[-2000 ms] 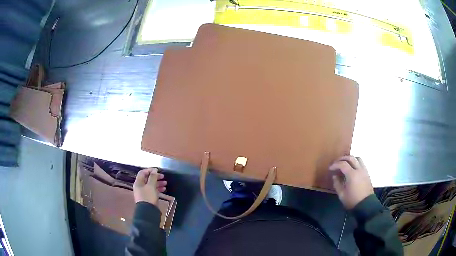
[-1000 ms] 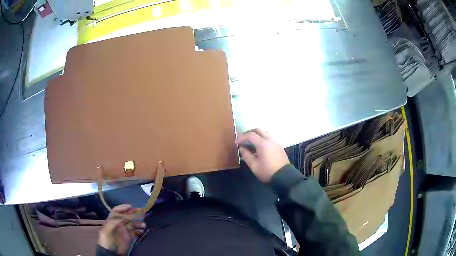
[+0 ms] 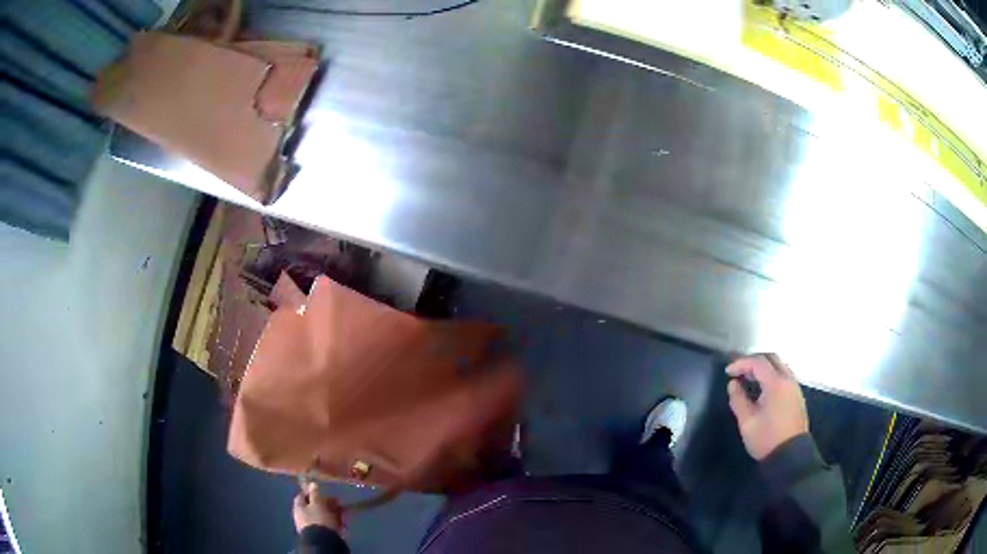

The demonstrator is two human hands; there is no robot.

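Observation:
A large brown bag panel (image 3: 368, 390) hangs bent and partly blurred below the table's front edge at the left. It has a small gold-coloured piece (image 3: 362, 469) near its lower edge and a narrow handle strap. My left hand (image 3: 317, 506) is at the panel's lower edge and grips the handle strap, low in the picture. My right hand (image 3: 766, 403) is at the table's front edge on the right, fingers curled and apart, holding nothing.
The grey metal table (image 3: 563, 162) spans the upper view. A pile of brown pieces (image 3: 206, 103) lies on its left end. A yellow template (image 3: 844, 87) is at the upper right. Brown pieces (image 3: 244, 287) in a carton are below left; a panel stack (image 3: 931, 476) is lower right.
The panel has left the tabletop and moved left and down off the front edge with my left hand. My right hand is away from the panel. The view has turned left.

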